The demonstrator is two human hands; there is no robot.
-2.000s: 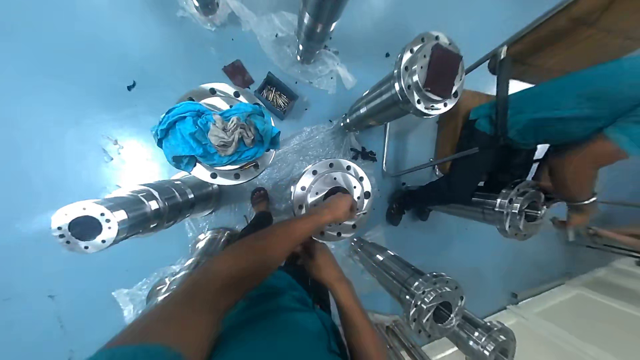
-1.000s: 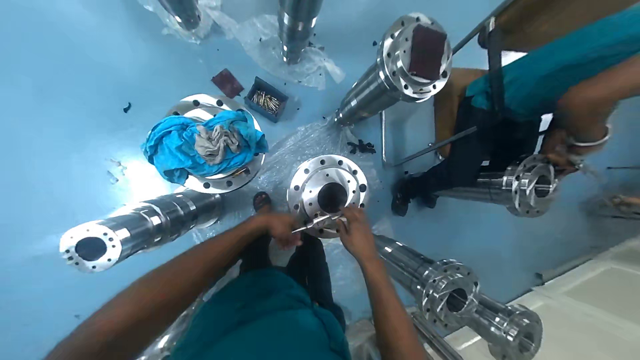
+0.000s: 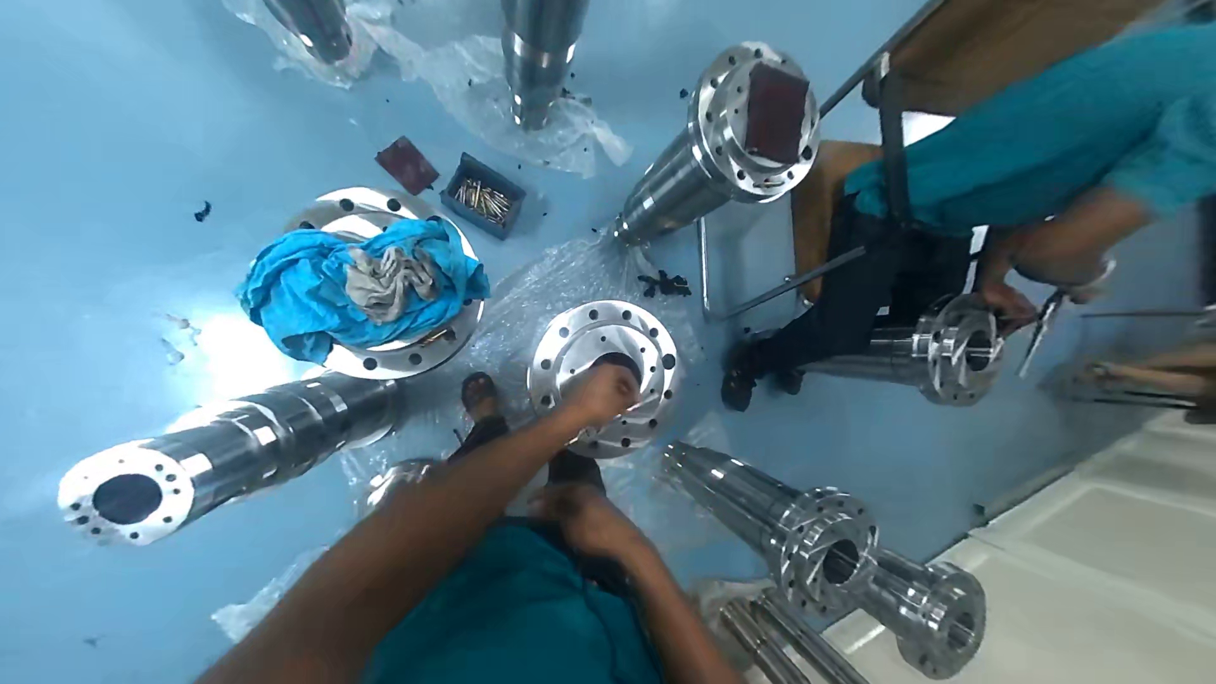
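Observation:
A machined steel flange (image 3: pixel 556 356) with a ring of bolt holes faces up in front of my body. Over its central bore is my left hand (image 3: pixel 608 391), fingers curled; whether it grips anything is hidden. My right hand (image 3: pixel 575 518), blurred, hangs nearer my body, below the flange's near edge, and its fingers cannot be made out. Left of the flange, a blue cloth (image 3: pixel 304 290) and a grey cloth (image 3: pixel 385 285) lie on another flanged steel part (image 3: pixel 446 351). Beyond them sits a small dark box (image 3: pixel 497 223) holding screws or pins.
Steel shafts stand around, among them a left one (image 3: pixel 275 437), a right one (image 3: pixel 741 499) and a far one with a dark red pad (image 3: pixel 777 114). Clear plastic sheeting (image 3: pixel 560 271) covers some floor. At right, a seated co-worker's hands handle a tool at a flanged shaft (image 3: pixel 959 351).
Both hands were at the flange's near edge with a thin metal tool one second ago. My left hand has moved over the bore, and my right hand has drawn back towards my body.

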